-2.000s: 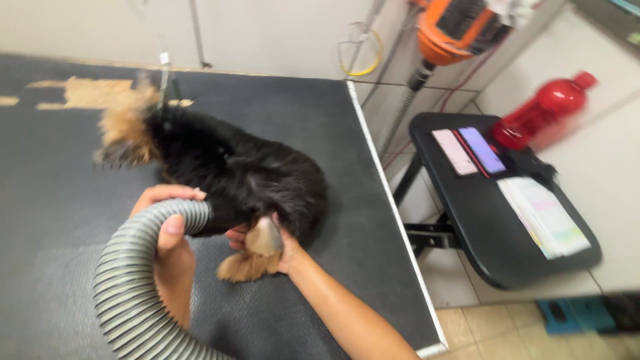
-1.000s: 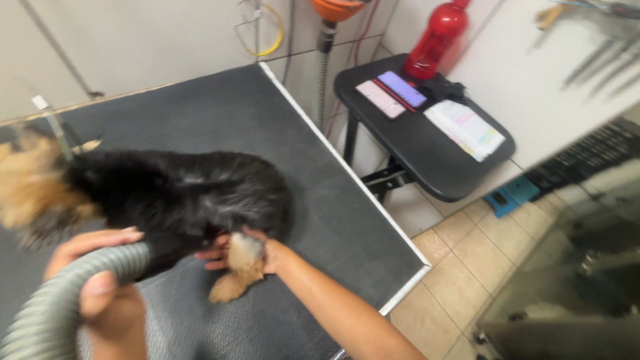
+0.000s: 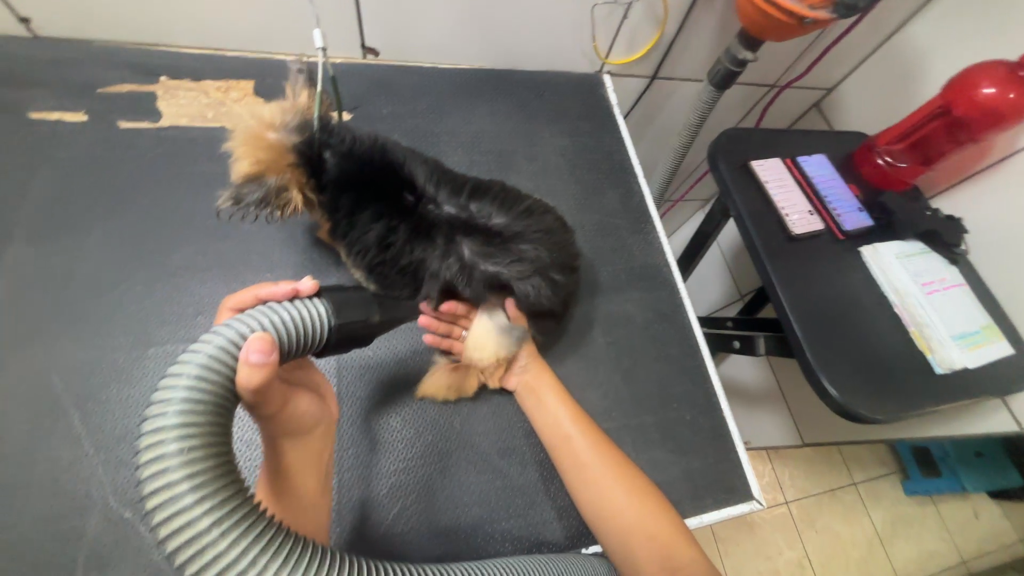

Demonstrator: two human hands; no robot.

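Note:
A small black-and-tan long-haired dog (image 3: pixel 480 232) is on a black rubber-topped grooming table (image 3: pixel 656 448), its head at the left beside a thin tether loop (image 3: pixel 320 72). My left hand (image 3: pixel 276 352) grips a grey corrugated dryer hose (image 3: pixel 188 432) just behind its black nozzle (image 3: pixel 360 318). The nozzle points right, at the dog's lower side. My right hand (image 3: pixel 488 344), a ring on one finger, is around a tan hind leg (image 3: pixel 490 340), palm up with the fingers spread behind the leg. Part of the palm is hidden by the fur.
At the right, a small black side table (image 3: pixel 848 352) bears two phones (image 3: pixel 836 192), papers (image 3: pixel 936 304) and a red bottle (image 3: pixel 944 128). An orange device (image 3: pixel 788 16) with a hose stands behind the grooming table's white edge. Torn surfacing (image 3: pixel 204 102) shows near the wall.
The view has swung right and then back left. The left hand stays on the hose and the right hand stays at the dog's leg throughout.

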